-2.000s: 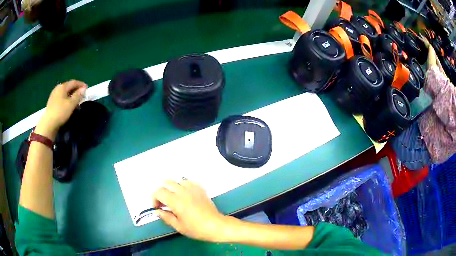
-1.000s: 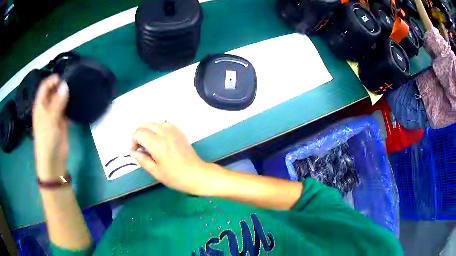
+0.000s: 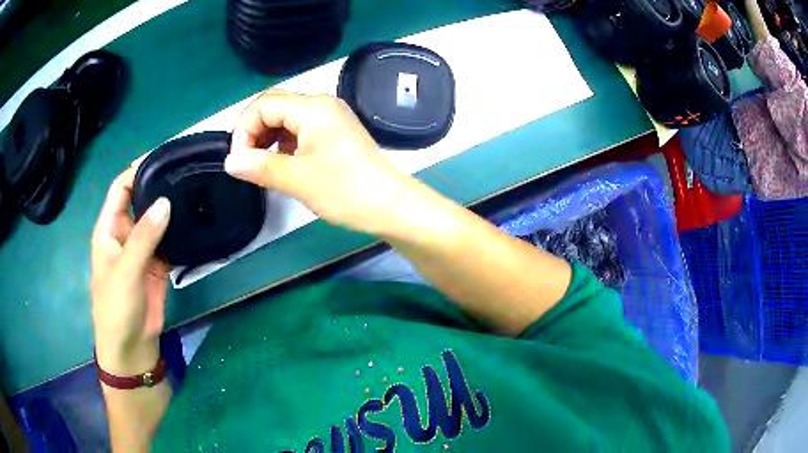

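Observation:
My left hand [image 3: 133, 257] holds a black rounded-square end cover [image 3: 208, 208] by its left side, recessed face up, over the left end of the white liner sheet [image 3: 496, 75]. My right hand [image 3: 306, 155] is at the cover's upper right edge, thumb and finger pinched together. A strip between them cannot be made out. A dark arc strip shows at the sheet's lower left, partly hidden by the cover. A second cover [image 3: 385, 106] lies on the sheet, with a pale label at its centre and glossy arcs near two edges.
A ribbed stack of covers [image 3: 285, 35] stands beyond the sheet. Loose covers [image 3: 40, 142] lean together at left. Black speakers [image 3: 682, 84] stand at upper right, beside a person's patterned sleeve [image 3: 775, 133]. A blue lined bin [image 3: 651, 239] is below the bench edge.
My left hand has brought a cover from the left cluster over the sheet's left end. My right hand has moved from the strips up to that cover's edge. The view has shifted.

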